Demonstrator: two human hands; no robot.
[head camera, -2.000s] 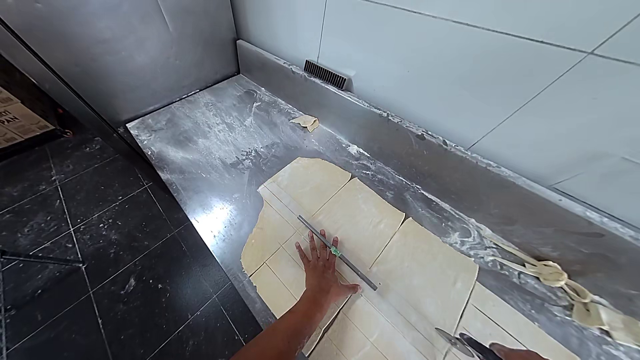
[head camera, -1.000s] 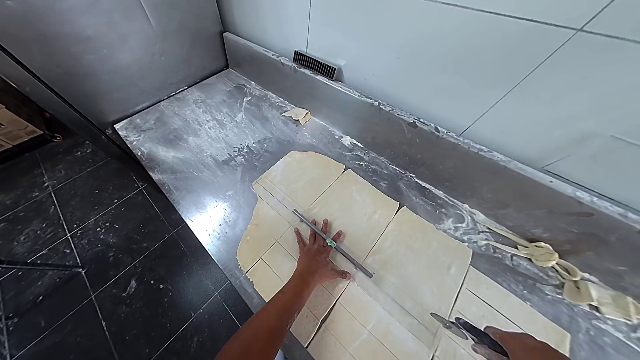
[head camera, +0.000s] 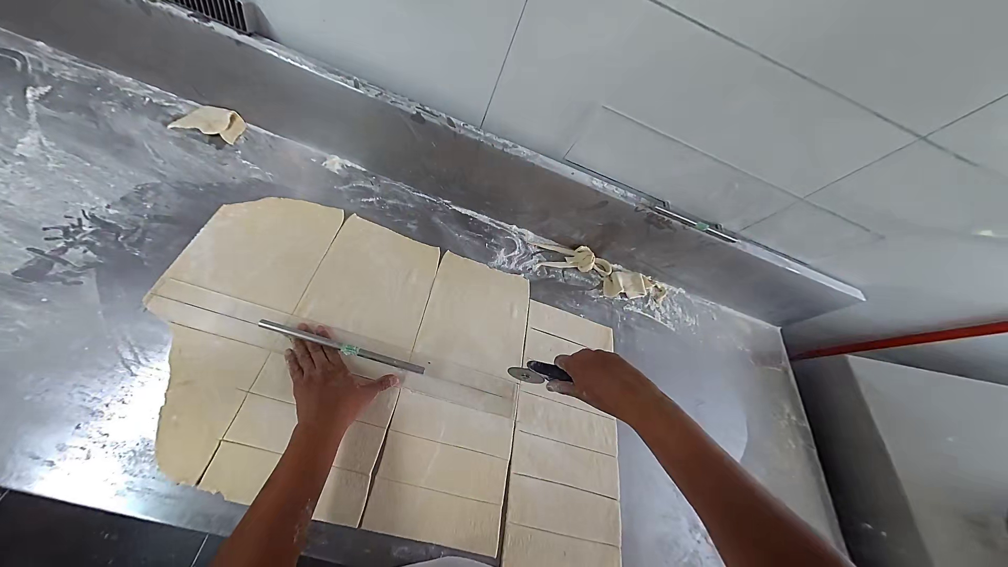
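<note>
A sheet of rolled dough (head camera: 472, 315) lies on the floured metal worktop (head camera: 669, 472), cut into panels, with narrower strips across its near and right parts. A clear flat ruler (head camera: 465, 394) with a metal bar handle (head camera: 394, 361) rests across the dough. My left hand (head camera: 323, 378) presses on it, fingers spread at the bar and the thumb on the clear plate. My right hand (head camera: 602, 382) grips a rotary cutter (head camera: 551, 371) by its dark handle; its round blade is beside the ruler's right end, over the gap between panels.
Dough scraps (head camera: 628, 283) and a knotted strip (head camera: 583, 259) lie against the metal backsplash (head camera: 441, 142), and another scrap (head camera: 211, 122) lies at the back left. A thin metal rod (head camera: 693, 223) rests on the ledge. The worktop's near edge borders dark floor tiles (head camera: 94, 535).
The view has swung right and closer, bringing the worktop's right end into sight. My right hand with the cutter, partly out of frame two seconds ago, now shows fully at the ruler's right end.
</note>
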